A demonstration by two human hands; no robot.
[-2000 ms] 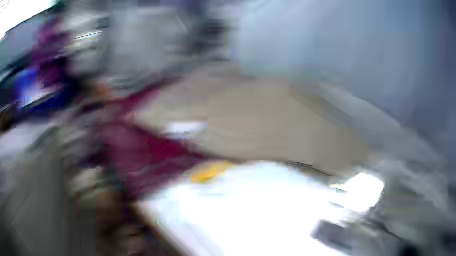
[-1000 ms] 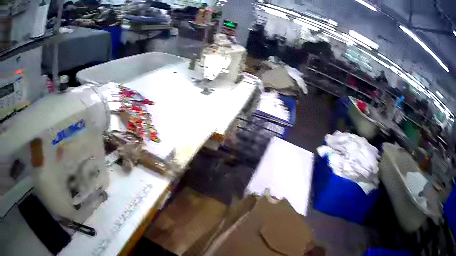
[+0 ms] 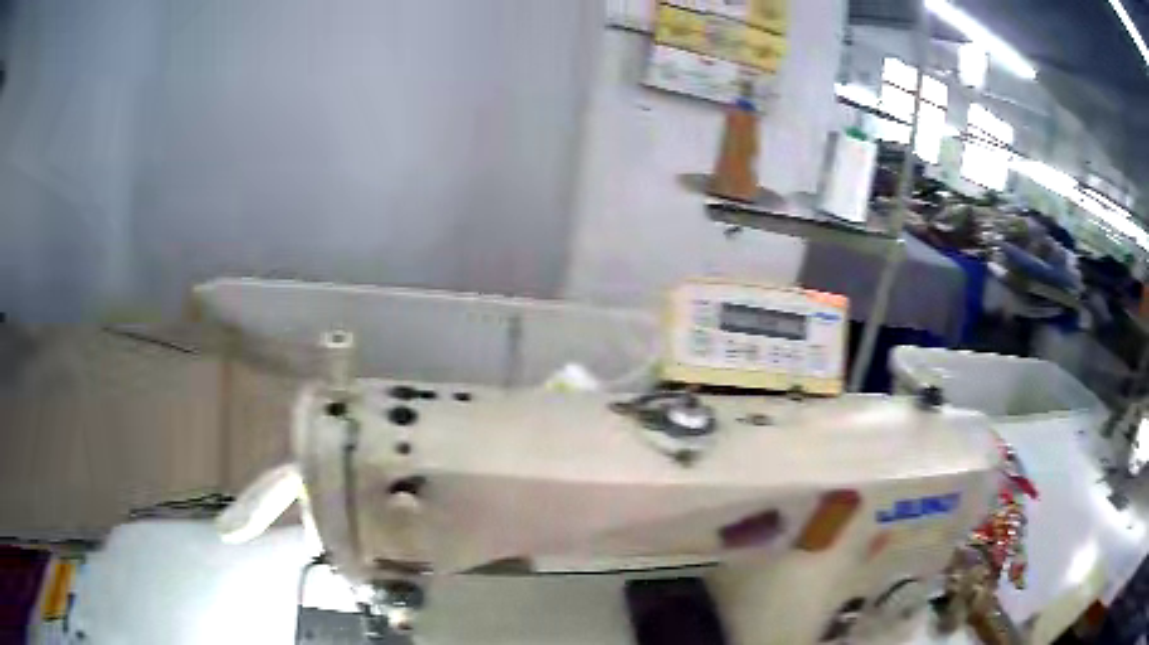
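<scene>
A large white sewing machine head (image 3: 605, 473) with blue JUKI lettering spans the lower middle. Its needle area (image 3: 391, 602) is brightly lit at the lower left end. A cream-yellow control panel (image 3: 756, 338) stands on top of it. A black smartphone (image 3: 677, 612) lies below the head, cut off by the bottom edge. Beige cloth (image 3: 114, 435) lies at the left, behind the white table (image 3: 164, 586). Neither of my hands is in the picture.
A brown thread cone (image 3: 737, 151) and a white one (image 3: 851, 176) stand on a holder behind. A white tub (image 3: 995, 382) and red patterned scraps (image 3: 1008, 523) are at the right. Maroon material (image 3: 22, 592) shows at lower left. A pale wall rises behind.
The view has swung back left from the aisle and bins to the machine head and wall. The beige cloth at the left shows again.
</scene>
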